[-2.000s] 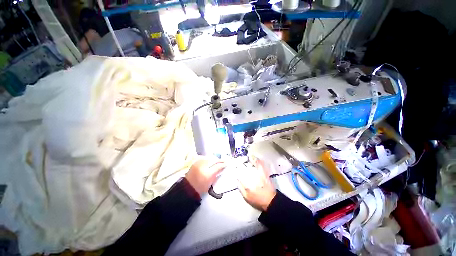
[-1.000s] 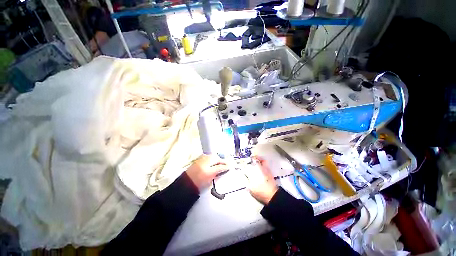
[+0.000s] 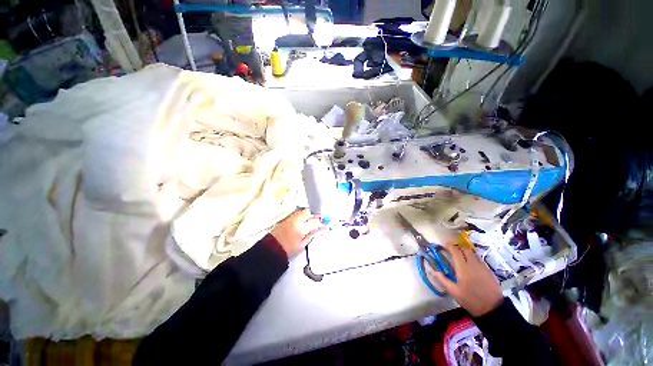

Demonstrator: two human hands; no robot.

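Note:
The industrial sewing machine (image 3: 458,182), white with a blue stripe, stands across the table. My left hand (image 3: 297,232) is beside the needle area, left of the presser foot (image 3: 356,214); glare hides whether its fingers hold anything. Fabric scissors (image 3: 437,268) with blue loops and dark blades lie on the table right of the needle, blades pointing away to the left. My right hand (image 3: 472,279) is at the scissors' handle loops, its fingers around the right loop. A large heap of cream cloth (image 3: 122,179) lies left of the machine.
A tray (image 3: 566,250) with white strips is at the right. A red basket (image 3: 583,336) with pale scraps is below the table edge. A trough (image 3: 401,93) with scraps and thread cones (image 3: 440,21) are behind the machine. A clear plastic bag (image 3: 630,286) is at far right.
My right hand has moved right from the needle area to the scissors and taken hold of their handles. My left hand stays near the needle. The camera view has shifted slightly.

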